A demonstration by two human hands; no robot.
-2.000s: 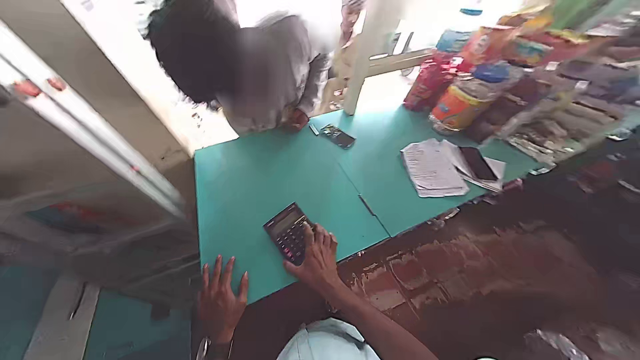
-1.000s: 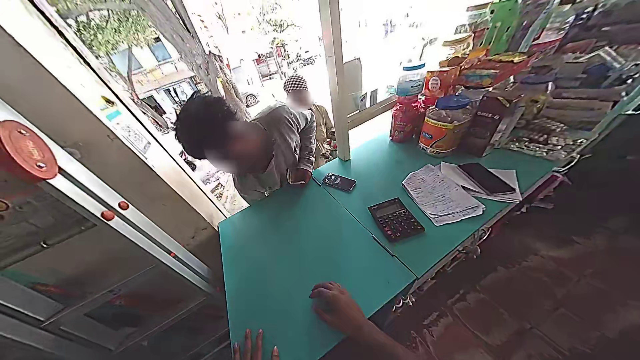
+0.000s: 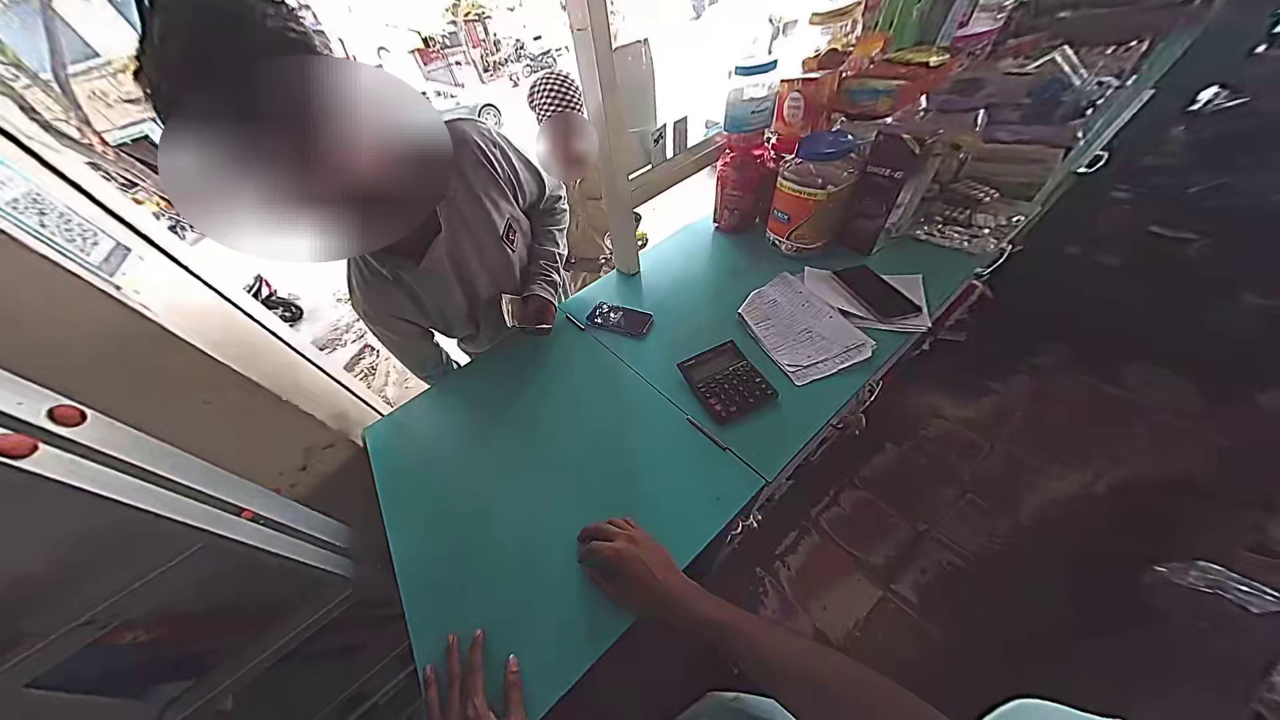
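Note:
My right hand (image 3: 630, 562) rests on the near part of the teal counter (image 3: 480, 470), its fingers curled in and nothing seen in them. At the bottom edge, my left hand (image 3: 472, 685) lies on the same counter with its fingers spread, partly cut off by the frame. A black calculator (image 3: 727, 380) lies beyond my right hand, past the seam in the counter. Farther back is a mobile phone (image 3: 620, 318). Paper sheets with writing (image 3: 803, 328) lie right of the calculator, and a dark phone (image 3: 876, 292) lies on more papers.
Across the counter a person (image 3: 460, 230) leans in, a small pale item (image 3: 515, 311) in one hand. Another person in a checked cap (image 3: 557, 97) is outside. A blue-lidded jar (image 3: 812, 195), a red jar and packets stand at the back right. A window post (image 3: 606, 140) rises from the counter.
Two seconds ago my right hand was on the calculator; one second ago the calculator lay beyond the seam, away from my hand. The person across the counter now appears with a pale item in hand.

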